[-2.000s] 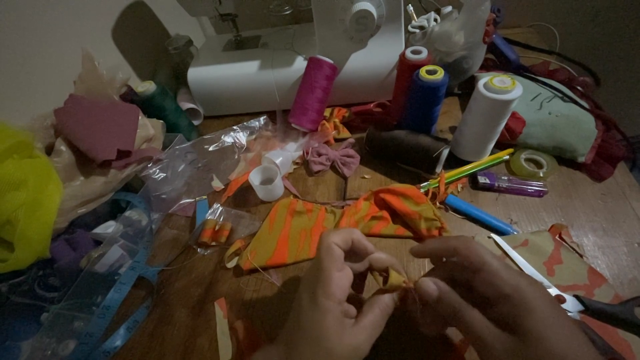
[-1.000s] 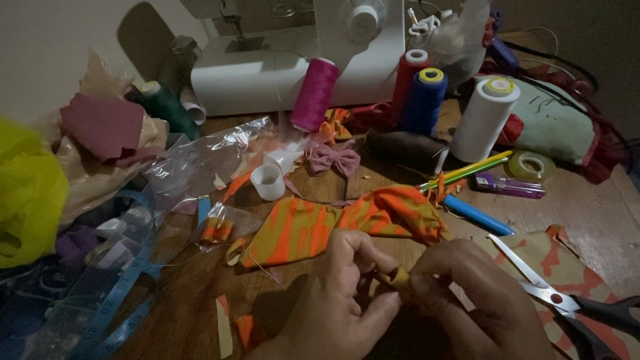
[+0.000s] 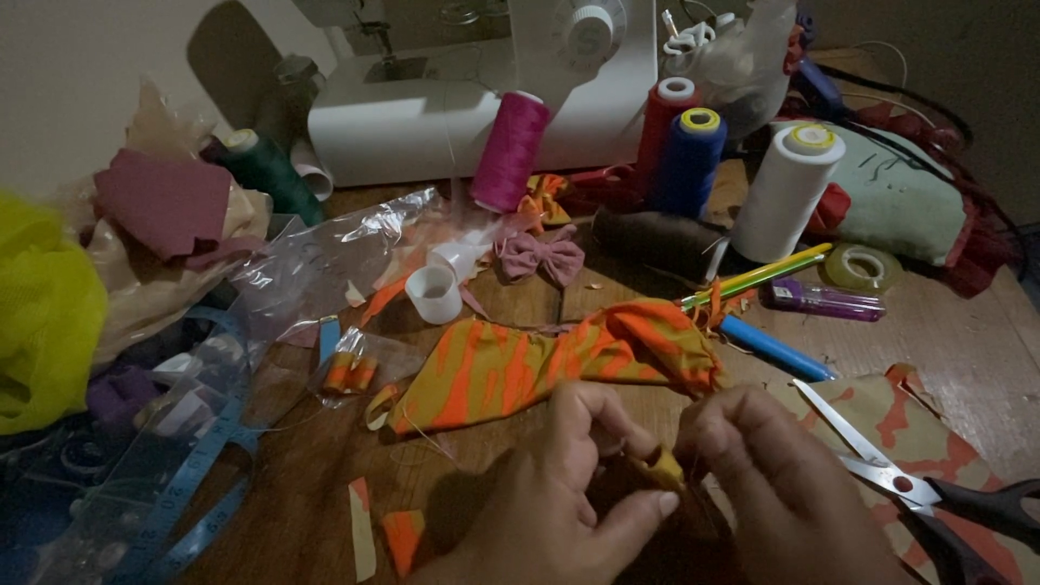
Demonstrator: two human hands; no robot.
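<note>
Between the fingers of my left hand (image 3: 569, 496) is a small folded piece of mustard-coloured fabric (image 3: 665, 468). My right hand (image 3: 768, 479) is close on its right side, fingertips pinched together; whether they grip a thread or needle cannot be told. Just beyond both hands lies a gathered orange and mustard patterned cloth piece (image 3: 504, 370), a loose thread at its left end. Scissors with black handles (image 3: 902, 483) lie part open to the right, on patterned fabric (image 3: 959, 463). A pink fabric bow (image 3: 543, 255) rests farther back.
A white sewing machine (image 3: 406, 122) stands behind thread cones, among them magenta (image 3: 510, 153), blue (image 3: 688, 166) and white (image 3: 784, 195). Right of centre are a purple lighter (image 3: 825, 301) and a tape roll (image 3: 863, 266). Plastic bags, yellow tulle (image 3: 45, 317) and a blue measuring tape (image 3: 183, 487) crowd the left.
My right hand's fingers have shifted slightly and bunched near the small fabric piece, which stays in my left hand. The larger patterned cloth has not moved.
</note>
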